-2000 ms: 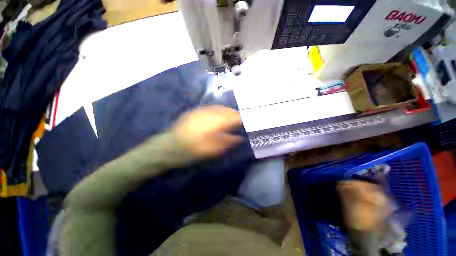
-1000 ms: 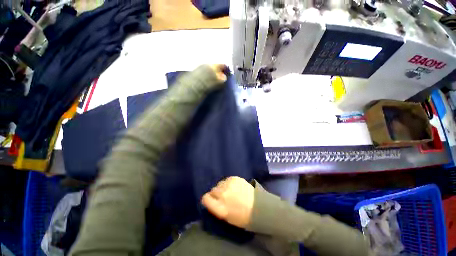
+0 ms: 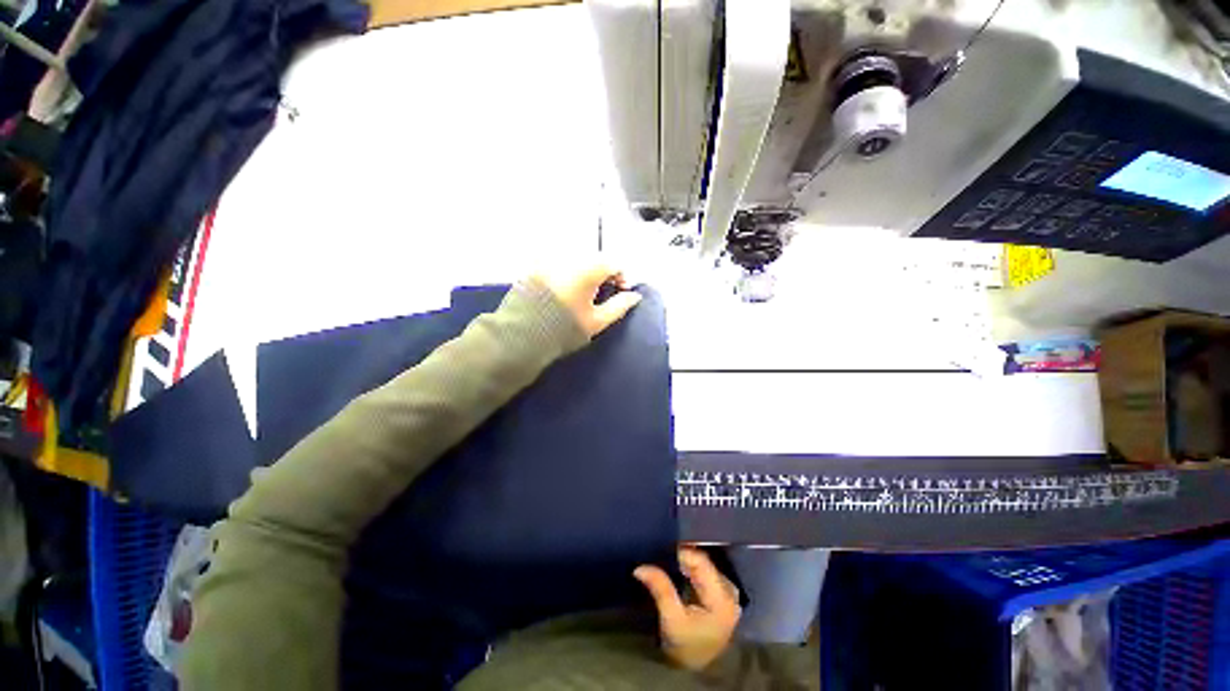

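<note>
A navy fabric panel (image 3: 567,446) lies flat on the white table top (image 3: 405,162) and hangs over its front edge. My left hand (image 3: 600,300) pinches the panel's far corner, just left of the presser foot area (image 3: 753,250). My right hand (image 3: 692,607) is at the panel's near right edge by the table front, thumb and fingers at the cloth; whether it grips is unclear. A notched navy piece (image 3: 189,432) lies at the left. The needle tip cannot be made out in the glare.
The sewing machine head (image 3: 998,81) stands at the upper right. Heaped navy cloth (image 3: 169,176) lies far left. A cardboard box (image 3: 1163,389) sits at the right, above the ruler strip (image 3: 931,489). Blue baskets are below, one at the right (image 3: 931,614) and one at the left (image 3: 119,594).
The panel, lifted and folded a second ago, now lies flat. My right hand came from the right basket to the panel's near edge. The view has moved closer to the machine.
</note>
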